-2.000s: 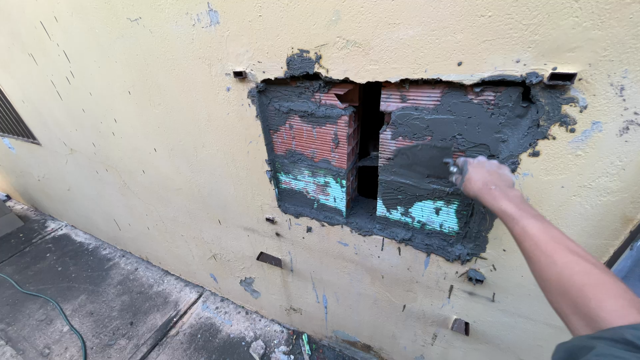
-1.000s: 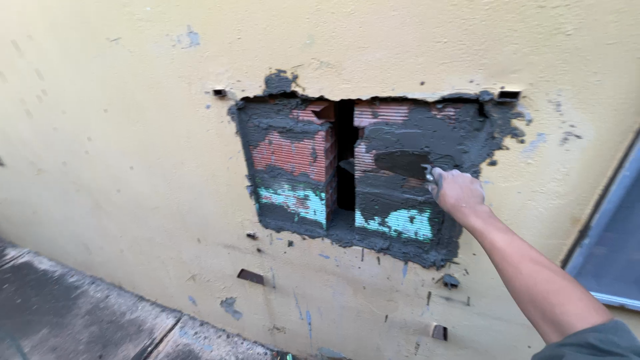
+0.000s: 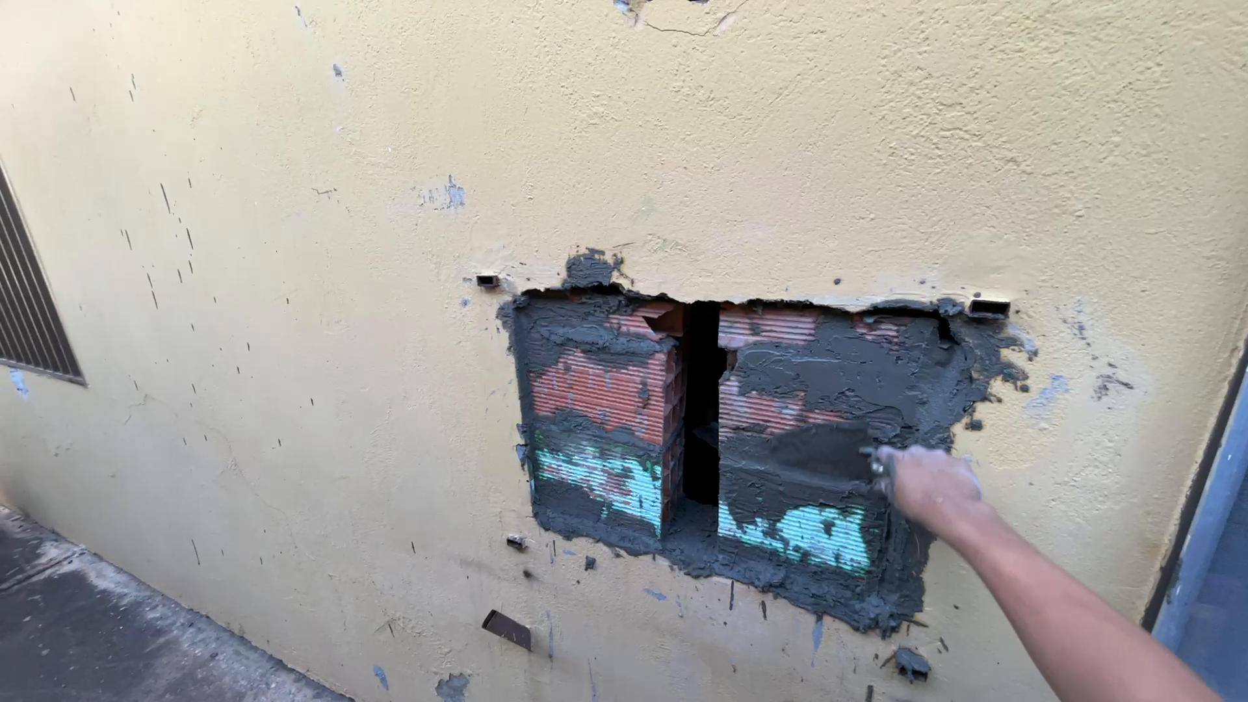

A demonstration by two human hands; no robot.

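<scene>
My right hand (image 3: 931, 486) is closed on the handle of a mortar-coated trowel (image 3: 824, 450), whose blade lies against the right-hand section of hollow clay bricks (image 3: 765, 409). Dark grey wet mortar (image 3: 858, 366) covers much of that section, leaving ribbed red brick and a patch of light turquoise paint showing. Another block of hollow bricks (image 3: 600, 395), partly smeared with mortar, stands to the left. Between the two sections runs a dark vertical gap (image 3: 701, 409). My left hand is out of the frame.
A yellow rendered wall (image 3: 341, 322) surrounds the recess. Short metal tube ends (image 3: 989, 309) stick out near its corners. A slatted vent (image 3: 34, 292) is at the far left, a concrete pavement (image 3: 117, 624) at lower left, and a blue-grey frame (image 3: 1204, 526) at the right edge.
My right hand has stayed at the right-hand brick section with the trowel against the mortar. The view has shifted between frames.
</scene>
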